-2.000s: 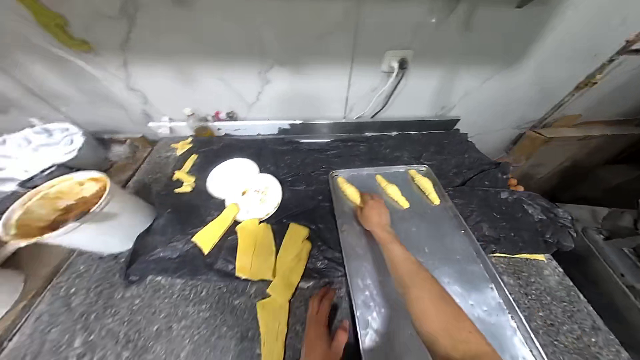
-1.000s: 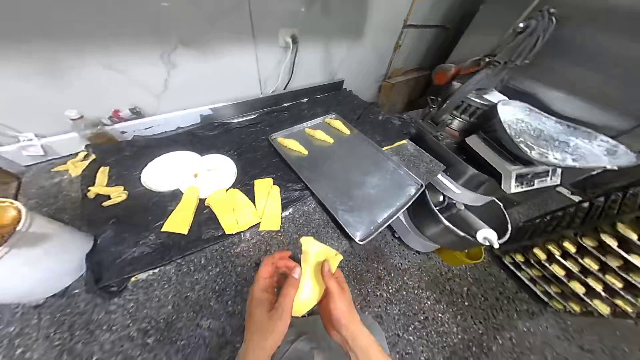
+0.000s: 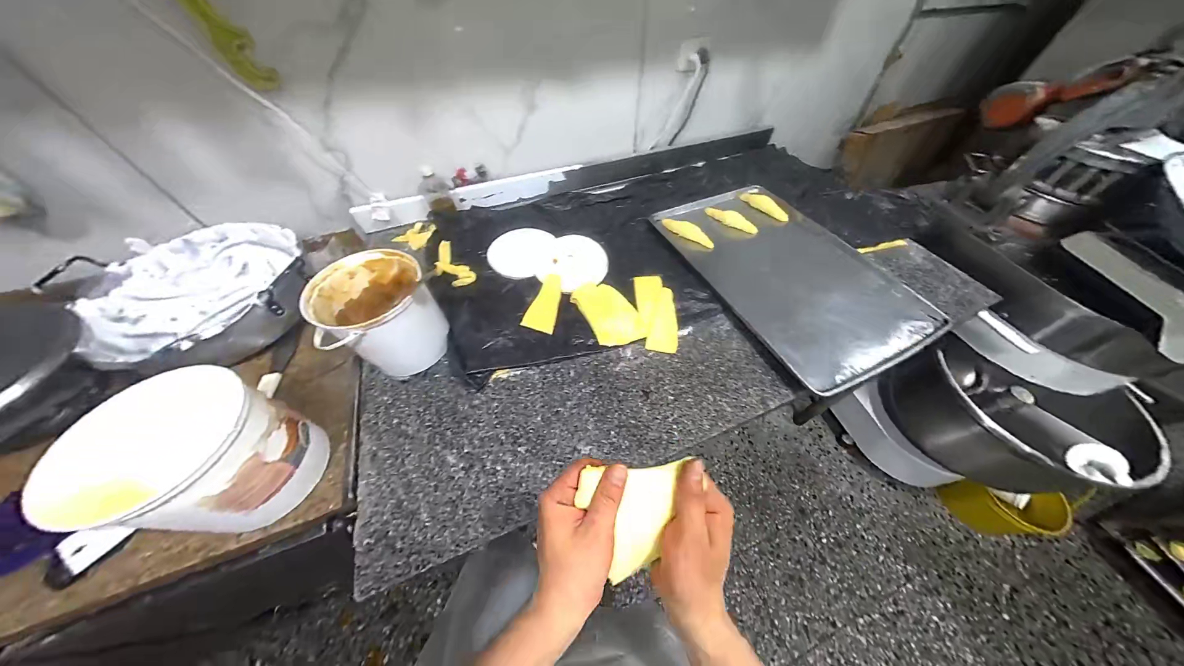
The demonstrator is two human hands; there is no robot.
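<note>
A piece of yellow dough [image 3: 642, 518] is stretched between my hands, in front of the granite counter's near edge. My left hand [image 3: 578, 536] grips one side with the thumb on top, and my right hand [image 3: 692, 536] grips the other side. Beyond them, several flat dough strips [image 3: 608, 314] lie on black plastic sheeting and the granite. Two white discs [image 3: 575, 263] overlap behind the strips, one strip's tip resting on the nearer disc. To the right, a metal baking tray [image 3: 805, 287] carries three shaped dough pieces [image 3: 731, 220] at its far end.
A white bucket with brown filling [image 3: 375, 310] stands at the counter's left. Further left are a pan of white cream [image 3: 190, 291] and a large white tub [image 3: 176, 453]. A metal mixing bowl [image 3: 1027, 416] sits right of the tray. Dough scraps [image 3: 451, 266] lie behind the bucket.
Two seconds ago my right hand was at a dough piece on the tray; since one second ago both hands hold a dough piece, now spread wider. The view has swung right, then back left.
</note>
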